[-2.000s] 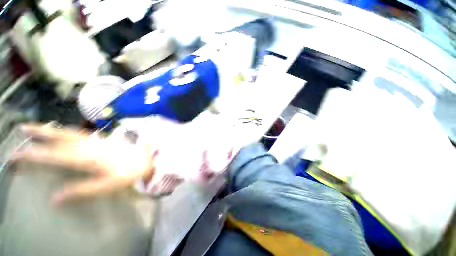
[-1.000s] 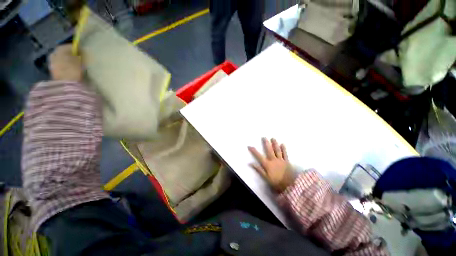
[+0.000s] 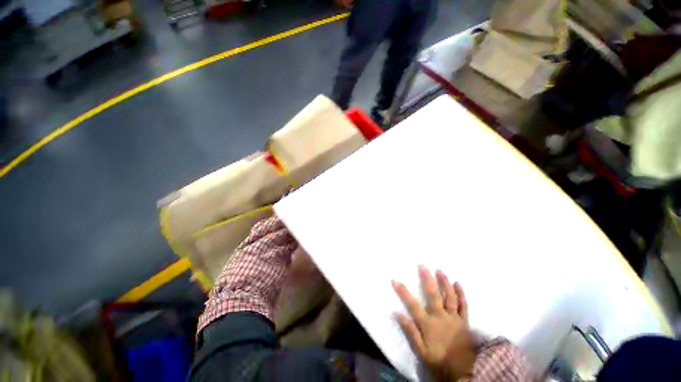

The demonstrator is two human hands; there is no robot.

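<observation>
Beige fabric panels with yellow edges [image 3: 224, 194] lie over the red bin [image 3: 364, 124] beside the table's left corner. My left sleeve [image 3: 250, 268] reaches over them to the edge of the white table [image 3: 463, 201]. My left hand itself is hidden at that edge, so its hold cannot be seen. My right hand [image 3: 438, 321] lies palm down on the table, fingers spread, holding nothing.
A person's dark-trousered legs [image 3: 384, 52] stand beyond the bin. Beige pieces [image 3: 515, 63] lie on a stand at the upper right. Part of the sewing machine [image 3: 644, 362] shows at the lower right. A blue bin [image 3: 158, 359] is at the lower left.
The view first swung from the machine to the bin. Since then my left arm has moved from the raised far left, with a panel, down to the bin. My right hand stays on the table.
</observation>
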